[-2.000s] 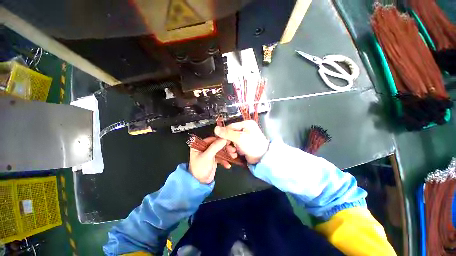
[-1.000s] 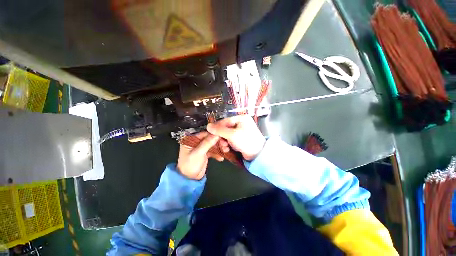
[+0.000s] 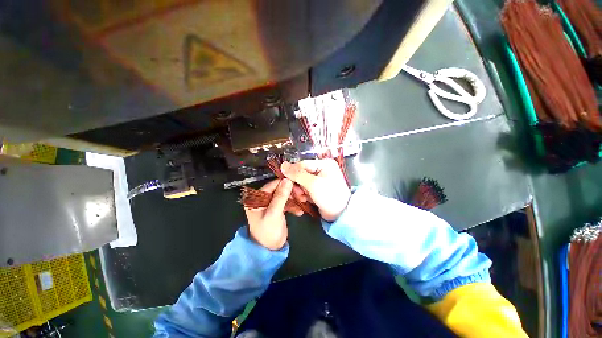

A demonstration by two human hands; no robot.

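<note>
My left hand (image 3: pixel 268 214) is closed around a bundle of reddish-brown lead wires (image 3: pixel 256 197), whose ends fan out to the left. My right hand (image 3: pixel 319 187) touches it, thumb and fingertips pinching wire ends just in front of the crimping applicator (image 3: pixel 261 136). The exact wire between the fingertips is too small to tell. More loose lead wires lie beyond my right hand on a bright pale surface. The crimping machine (image 3: pixel 218 59) with its warning triangle fills the top. The terminal strip (image 3: pixel 144 189) runs in from the left.
White-handled scissors (image 3: pixel 455 92) lie at the upper right. A wire bundle with dark tips (image 3: pixel 428 193) lies right of my hands, partly behind my right sleeve. A grey metal plate (image 3: pixel 56 212) stands at left over white paper (image 3: pixel 124 218). Wire trays (image 3: pixel 528 99) stand far right, yellow crates (image 3: pixel 53 287) lower left.
The view has shifted, and the machine head fills more of the top. Both hands stay together at the applicator with the bundle held. Short wires now fan out above my right fingertips.
</note>
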